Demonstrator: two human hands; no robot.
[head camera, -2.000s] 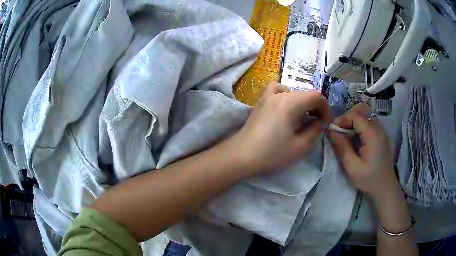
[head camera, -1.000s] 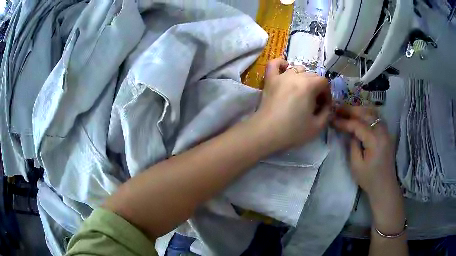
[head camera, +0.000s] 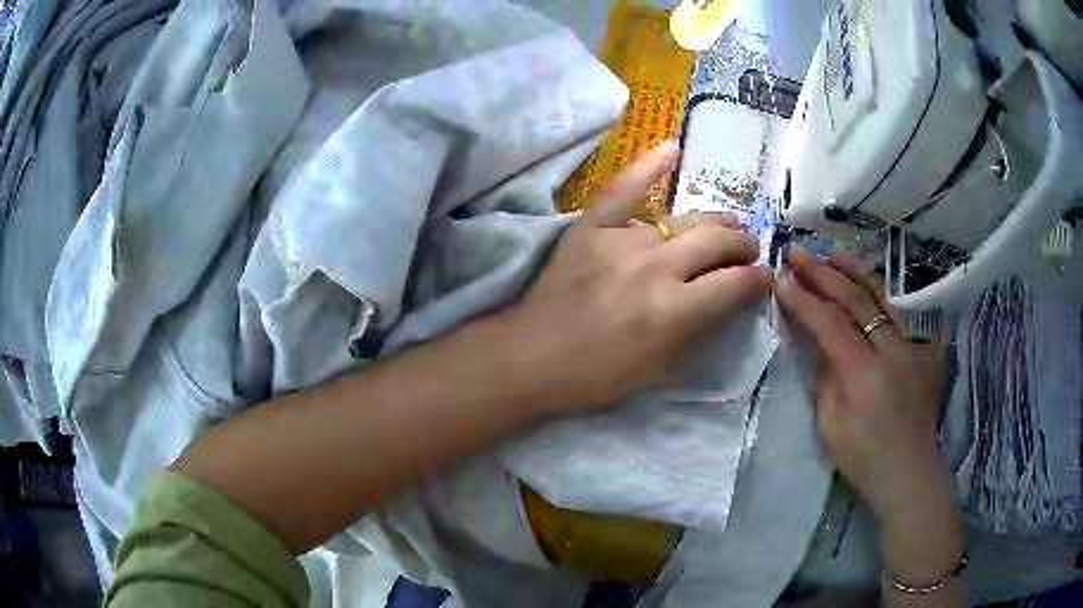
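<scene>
Pale grey garment cloth (head camera: 475, 143) lies bunched left of the sewing machine head (head camera: 885, 119). My left hand (head camera: 647, 303) rests on the garment near the needle area, its fingertips on the cloth edge, index finger stretched out. My right hand (head camera: 873, 368) is just right of it, its fingertips on the top of a pale band (head camera: 784, 475) beside the presser foot (head camera: 780, 244). The band hangs down along the garment's edge. The fingertips of both hands nearly meet. The edge under the fingers is mostly hidden.
A stack of pale bands (head camera: 1009, 404) lies right of the machine. Long grey garment folds (head camera: 54, 178) are piled far left. An amber covering (head camera: 635, 113) and a yellow label (head camera: 703, 21) show behind the garment. Another amber patch (head camera: 600, 534) shows below the cloth.
Both hands now lie flatter, with their fingertips at the presser foot; the pinched edge is no longer raised. The machine head appears larger and lower in view, and more of the yellow label shows.
</scene>
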